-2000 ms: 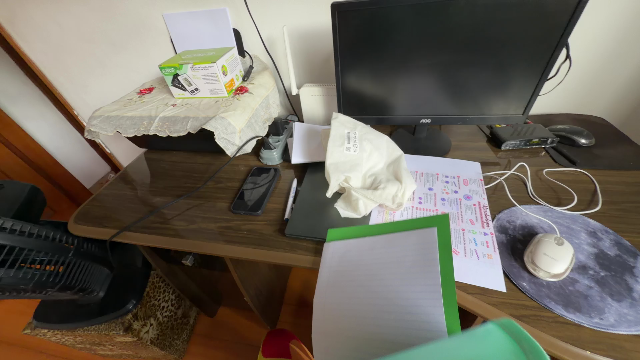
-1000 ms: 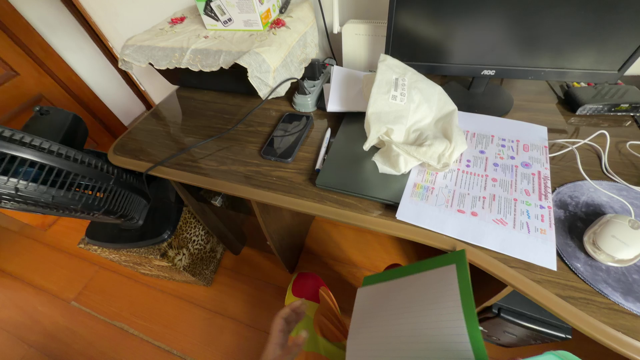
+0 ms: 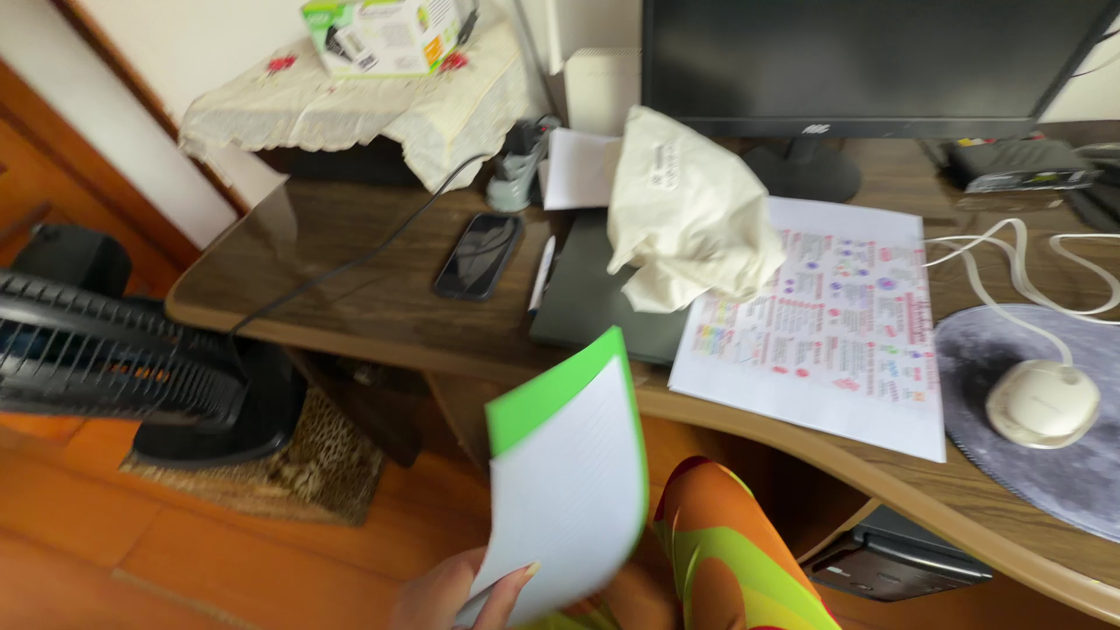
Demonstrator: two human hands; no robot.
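Observation:
My left hand (image 3: 468, 591) grips the lower left corner of a lined white sheet (image 3: 560, 499), with a green sheet (image 3: 534, 407) showing behind its top and right edges. Both are held over my lap, in front of the desk edge. My right hand is out of view. On the desk, a crumpled cream cloth bag (image 3: 691, 214) lies partly on a dark flat tablet or laptop (image 3: 595, 289) and partly on a printed sheet with coloured notes (image 3: 814, 332). A white pen (image 3: 542, 274) and a black smartphone (image 3: 479, 256) lie to the left.
A monitor (image 3: 857, 66) stands at the back. A white mouse (image 3: 1043, 403) sits on a round grey mouse pad (image 3: 971, 350) at right. A box (image 3: 385, 35) rests on a lace cloth (image 3: 350, 114). A black fan (image 3: 114, 350) stands left, its cable crossing the desk.
The lined sheet and green sheet have moved left and now tilt in my left hand. Two seconds ago they overlapped the desk's front edge and the printed sheet. The view has shifted.

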